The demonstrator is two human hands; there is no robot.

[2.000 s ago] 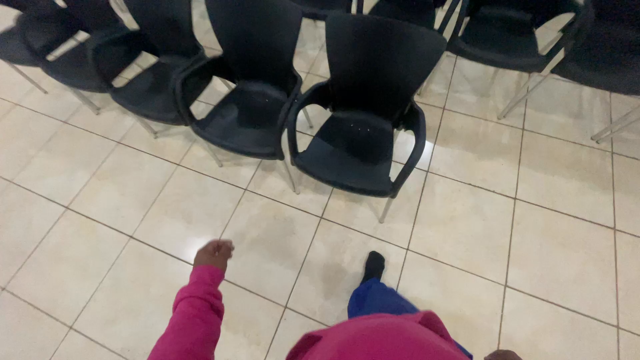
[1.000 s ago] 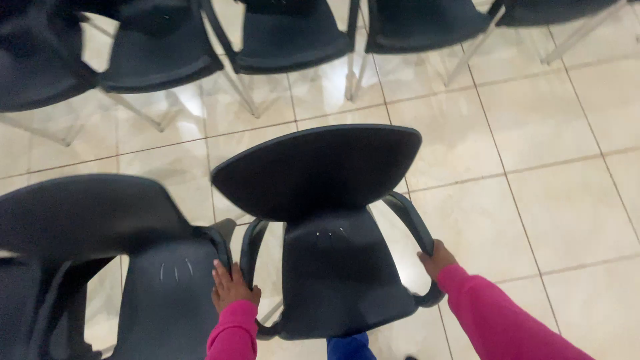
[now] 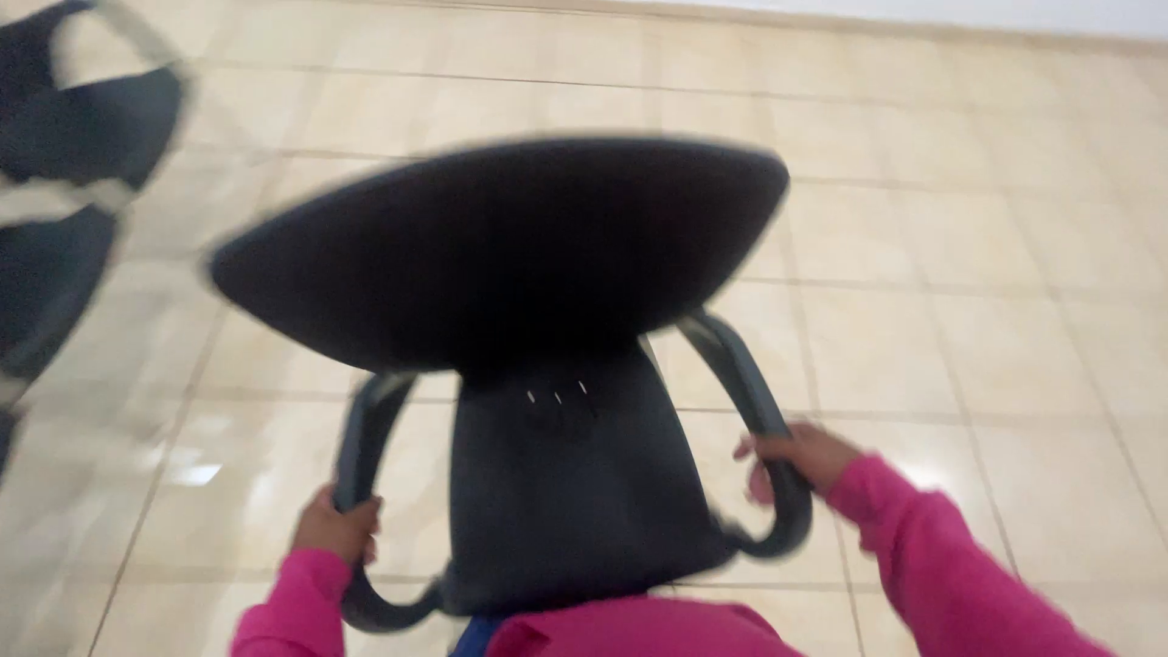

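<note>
A black plastic armchair (image 3: 575, 484) is held close against my front, its wide backrest away from me. My left hand (image 3: 336, 527) grips the chair's left armrest, fingers wrapped around it. On the opposite side, my right hand (image 3: 796, 458) is closed around the right armrest, with some fingertips showing on its inner side. Small slots show in the seat near the backrest. The chair's legs are mostly hidden beneath the seat.
More black chairs (image 3: 91, 128) stand at the left edge, blurred. Light glossy floor tiles (image 3: 912, 356) surround the held chair. A white wall (image 3: 1004, 16) with a pale skirting runs along the top right.
Two seconds ago my hands were off the chairs; one second ago they were at one chair's armrests beside other chairs. The view has turned strongly, and the held chair is now apart from the others.
</note>
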